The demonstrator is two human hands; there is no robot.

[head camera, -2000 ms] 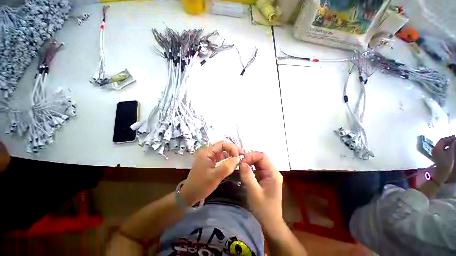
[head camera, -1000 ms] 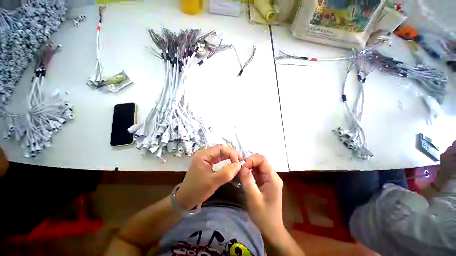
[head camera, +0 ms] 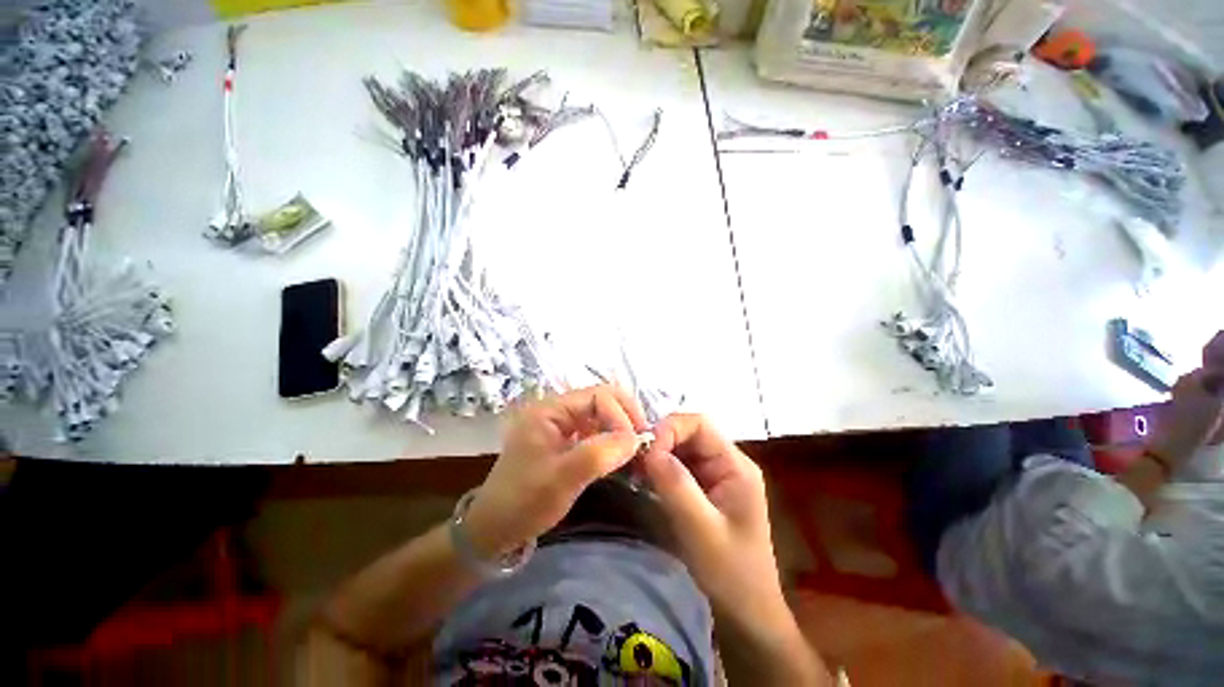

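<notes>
My left hand (head camera: 571,450) and my right hand (head camera: 698,483) meet fingertip to fingertip at the table's front edge. Between them they pinch a small white connector (head camera: 646,439); the fingers hide most of it. Thin pale wires (head camera: 631,376) show just beyond the fingertips on the table. A fan of many white cables (head camera: 436,269) lies just left of and beyond my hands, dark wire ends away from me, white plugs near. A lone dark-tipped piece (head camera: 640,150) lies right of the bundle.
A black phone (head camera: 312,338) lies left of the bundle. Other cable bundles lie at left (head camera: 81,322) and right (head camera: 944,352), with a large cable pile (head camera: 54,108) far left. A tote bag (head camera: 866,47) stands at the back. A person's sleeve and hand (head camera: 1181,423) are at right.
The table and its contents have shifted a little left in the view. My hands stay together with small finger changes. The neighbour's hand at right has moved slightly.
</notes>
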